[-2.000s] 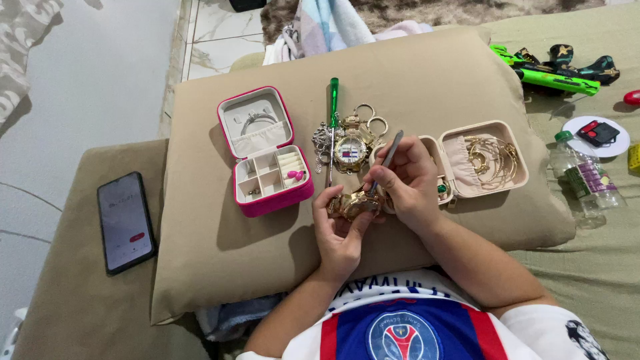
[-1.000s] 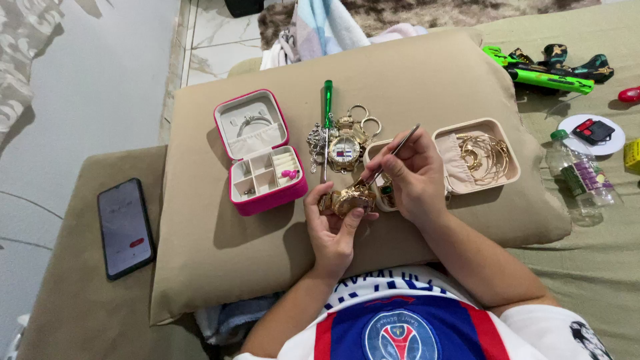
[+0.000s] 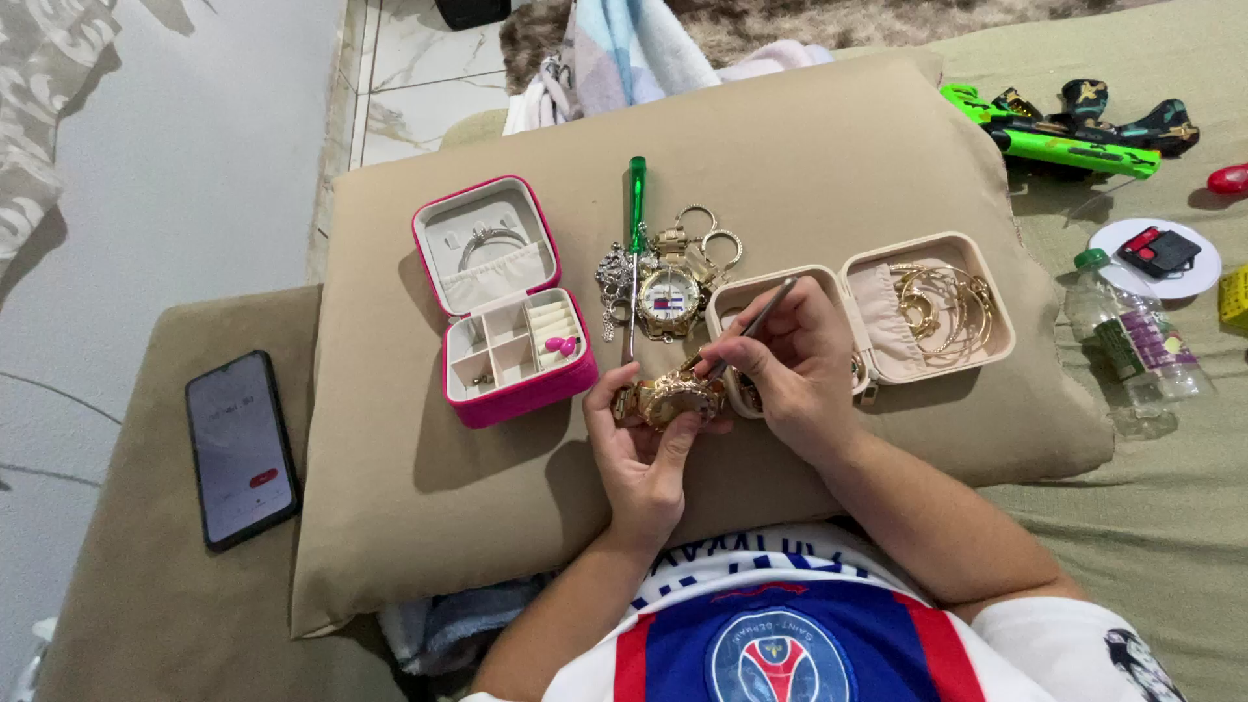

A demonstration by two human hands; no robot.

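My left hand (image 3: 648, 468) grips a gold-coloured wristwatch (image 3: 678, 395) by its bracelet, thumb at the case. Tweezers (image 3: 770, 307) are pinched in my right hand (image 3: 804, 380), their tips at the watch's upper edge. Another gold-coloured wristwatch (image 3: 670, 295) lies just beyond, beside hoop earrings (image 3: 721, 250), a silver-coloured chain (image 3: 614, 278) and a screwdriver with a green handle (image 3: 637, 195). To the left stands an open pink jewelry box (image 3: 522, 395) with a bracelet in its lid. An open cream jewelry box (image 3: 999, 341) holds gold-coloured bangles (image 3: 951, 307); my right hand partly hides its near half.
A beige cushion (image 3: 468, 546) lies under everything. A smartphone (image 3: 242, 448) is at the far left. On the right are a plastic bottle (image 3: 1136, 336), a white disc (image 3: 1204, 263) with a dark object on it, and a green toy gun (image 3: 1072, 146). Cloths (image 3: 634, 58) lie beyond the cushion.
The tweezers have tilted in my right hand since the earliest frame, and their tips are now at the watch's upper edge. My left hand still holds the watch.
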